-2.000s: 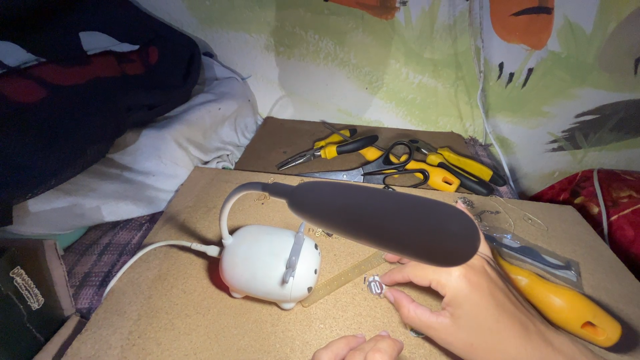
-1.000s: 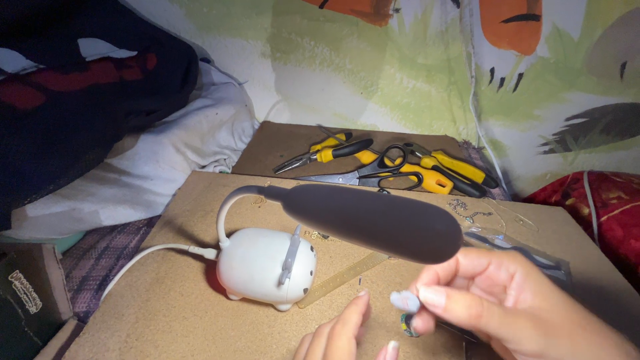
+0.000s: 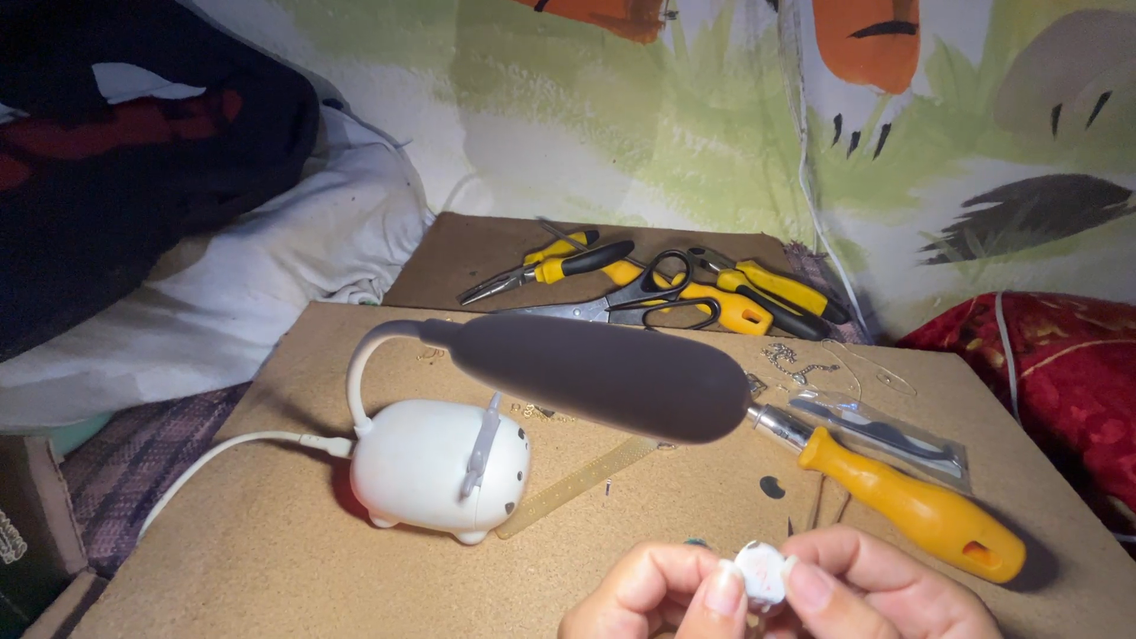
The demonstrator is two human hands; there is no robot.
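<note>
Near the bottom edge, right of centre, my left hand (image 3: pixel 661 590) and my right hand (image 3: pixel 874 586) meet at a small round white piece (image 3: pixel 761 572). Thumb and fingers of each hand pinch it from either side. Faint reddish marks show on its face. Just behind my left fingers a small teal thing (image 3: pixel 697 542) is partly hidden. A dark oval piece (image 3: pixel 772 487) lies on the board beyond the hands. To the right is a yellow-handled screwdriver or socket driver (image 3: pixel 914 506); its tip is hidden by the lamp head. A desk lamp (image 3: pixel 603 373) with a white animal-shaped base (image 3: pixel 435 466) stands to the left.
A translucent ruler (image 3: pixel 581 488) lies on the fibreboard (image 3: pixel 266 532) beside the lamp base. Behind are needle-nose pliers (image 3: pixel 541 266), scissors (image 3: pixel 621 302) and combination pliers (image 3: pixel 772 288). Silver chain (image 3: pixel 794 361) and a plastic packet (image 3: pixel 887 435) lie at the right.
My right hand has moved back towards the near edge, uncovering the yellow handle. My left hand, which was apart from the right, has come up to it, and both now pinch the small piece.
</note>
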